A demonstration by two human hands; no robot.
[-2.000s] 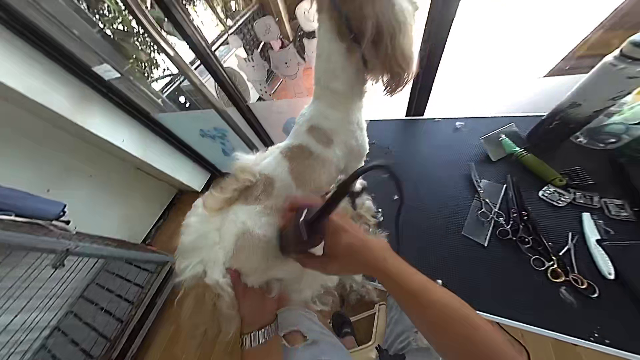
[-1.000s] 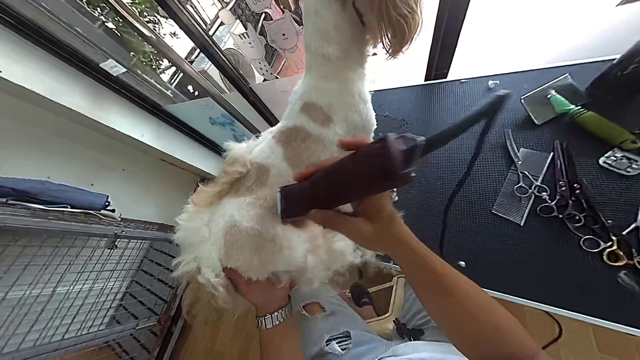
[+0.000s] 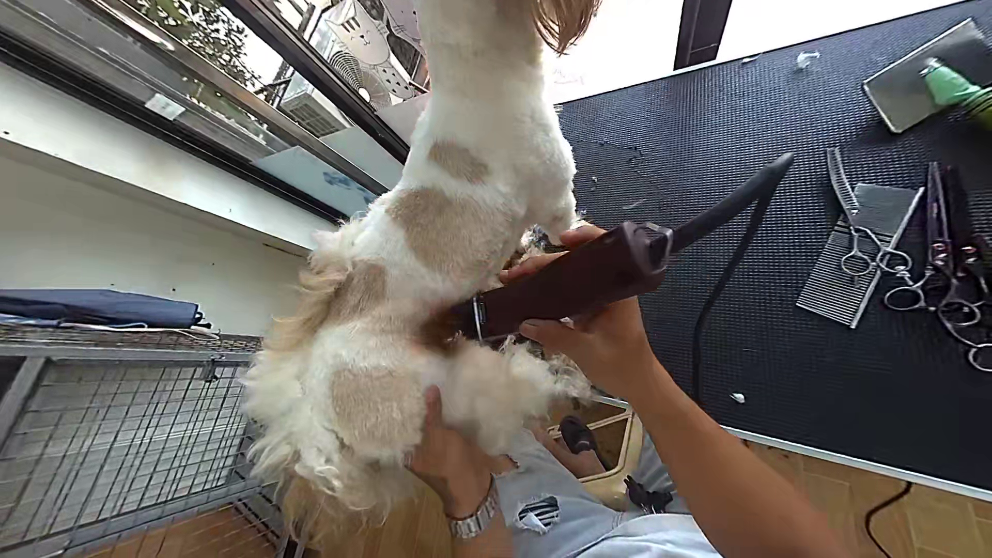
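Observation:
A white and tan dog [image 3: 449,225], partly clipped short, stands in the middle with its head cut off by the top edge. My right hand [image 3: 601,329] holds a dark corded electric hair clipper [image 3: 570,283], its blade end against the dog's flank just ahead of the hind leg. The cord [image 3: 732,271] runs right and down over the black table. Long fluffy coat remains on the hind leg and rear. Below, my left hand [image 3: 453,457], with a metal watch on the wrist, is against the hind leg; its fingers are partly hidden by fur.
On the black grooming table [image 3: 775,395] at right lie a metal comb [image 3: 841,271], several scissors [image 3: 860,240] and a slicker brush [image 3: 922,77] with a green handle. A wire cage [image 3: 139,434] stands at lower left, a folded blue cloth [image 3: 101,306] on it. Windows rise behind.
The clipper, seen lower on the dog's rear two seconds ago, is now against the flank ahead of the hind leg. My left hand stays at the hind leg. The view has shifted closer.

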